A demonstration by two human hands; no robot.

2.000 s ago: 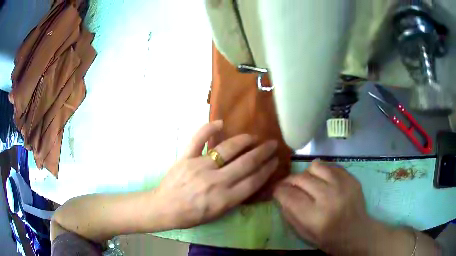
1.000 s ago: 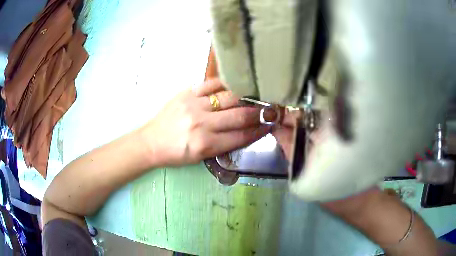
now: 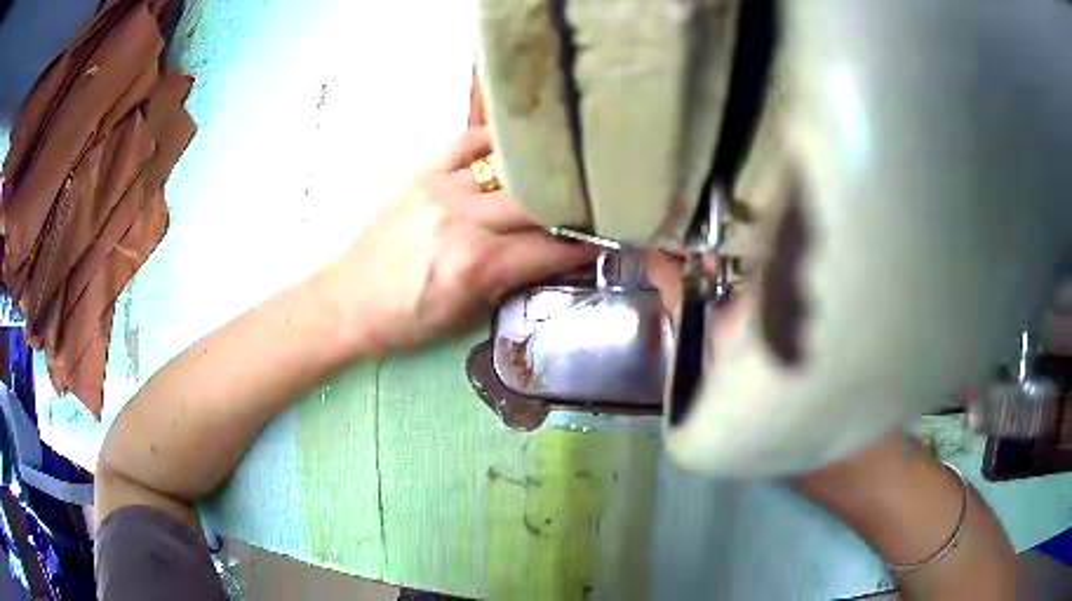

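Note:
The cream-white sewing machine head blocks much of the view. A narrow strip of the rust-brown panel shows at its left edge; the rest is hidden. My left hand, with a gold ring, reaches under the head beside the strip. Its fingertips are hidden, so its grip cannot be told. My right hand is mostly behind the head; only bits of skin show near the presser foot, and the braceleted wrist comes out below. The shiny slide cover lies bare in front of my left fingers.
A fanned stack of brown pocket pieces lies on the pale green-blue tabletop at the left. A ribbed metal knob is blurred at the right, above a black flat object at the table's right edge.
The machine head came to cover most of the panel and my right hand after the oldest frame. Since the middle frame, my left hand has moved up and away, uncovering more of the slide cover.

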